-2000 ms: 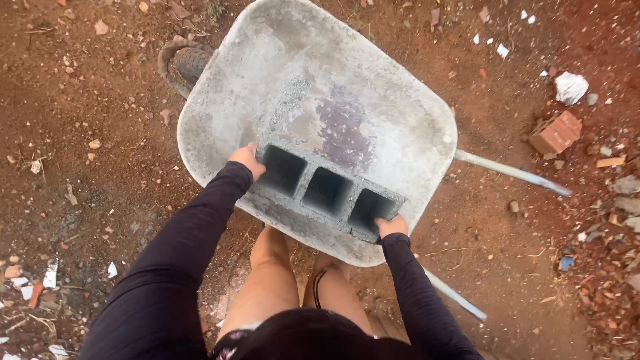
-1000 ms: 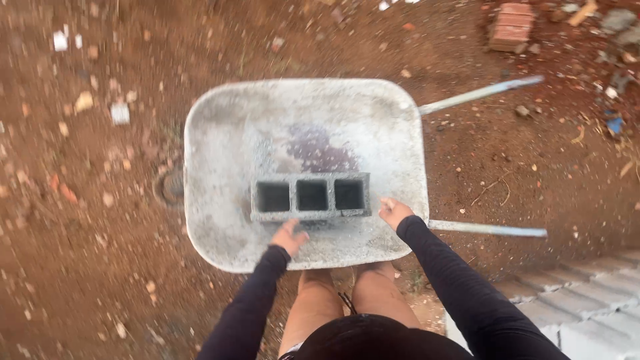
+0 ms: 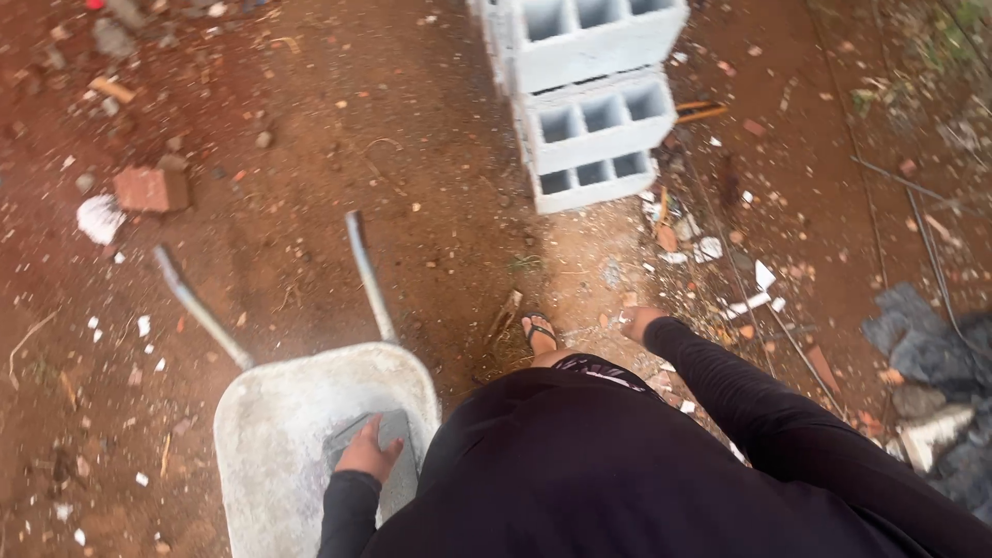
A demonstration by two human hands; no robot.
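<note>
A hollow concrete block lies in the wheelbarrow tray at the lower left, partly hidden by my torso and hand. Over the block is my left hand, its fingers apart and gripping nothing; whether it touches the block I cannot tell. My right hand hangs over the ground to the right of my sandaled foot, with nothing seen in it; its fingers are blurred. Ahead of me stands a stack of hollow concrete blocks, their openings facing up toward the camera.
Two wheelbarrow handles point away from me on the left. A broken red brick lies beyond them. Rubble and white shards litter the soil at right, beside thin rods or wires and dark crumpled sheeting.
Both hands have come off the concrete block, which earlier they held in the wheelbarrow. The view has swung far round, bringing in the block stack. My right hand is now away from the tray.
</note>
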